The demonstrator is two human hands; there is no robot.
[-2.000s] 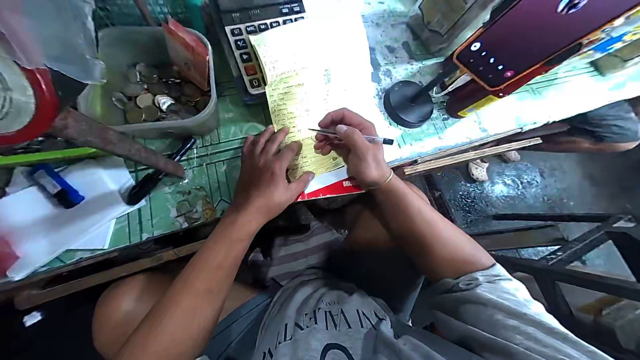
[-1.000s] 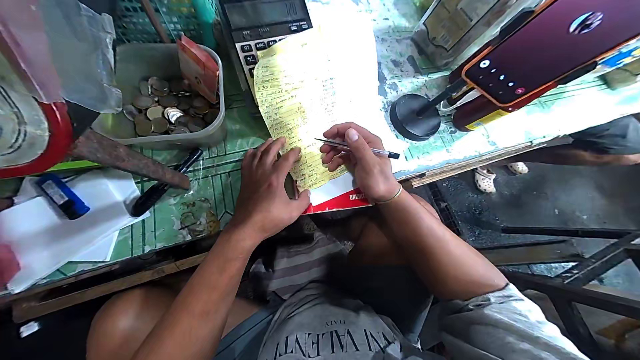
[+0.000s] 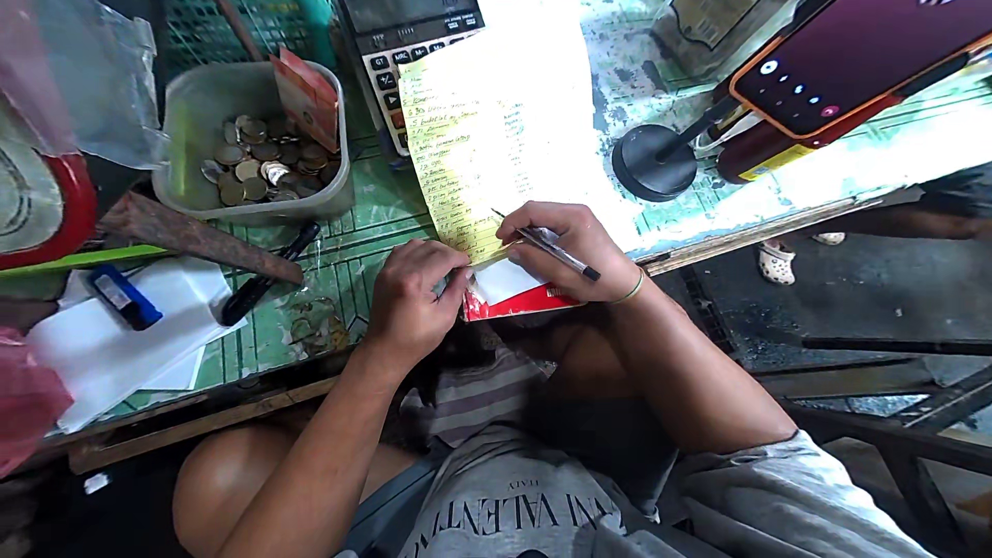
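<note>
My right hand point(image 3: 577, 252) holds a clear-barreled ballpoint pen point(image 3: 558, 252), its tip pointing up and left over a yellow sheet of handwritten paper point(image 3: 465, 163). At the sheet's lower left corner is my left hand point(image 3: 418, 294), its thumb and index finger together at the paper's edge; whether they pinch the edge is hard to tell. Beneath the sheet, white paper point(image 3: 508, 280) and a red cover point(image 3: 519, 304) show between my hands. A calculator point(image 3: 387, 77) lies partly under the sheet's upper left side.
A plastic tub of coins point(image 3: 252, 209), a rusty metal bar point(image 3: 201, 236), a black marker point(image 3: 263, 279) and a blue lighter-like object point(image 3: 124, 297) lie left. At right are a phone point(image 3: 845, 70) on a round black stand point(image 3: 655, 164) and a dark red bottle point(image 3: 790, 151). Another person's foot shows beyond the table.
The lower left edge of the yellow sheet now lies closer to my left thumb and index finger. My right hand keeps the pen over the sheet's lower part.
</note>
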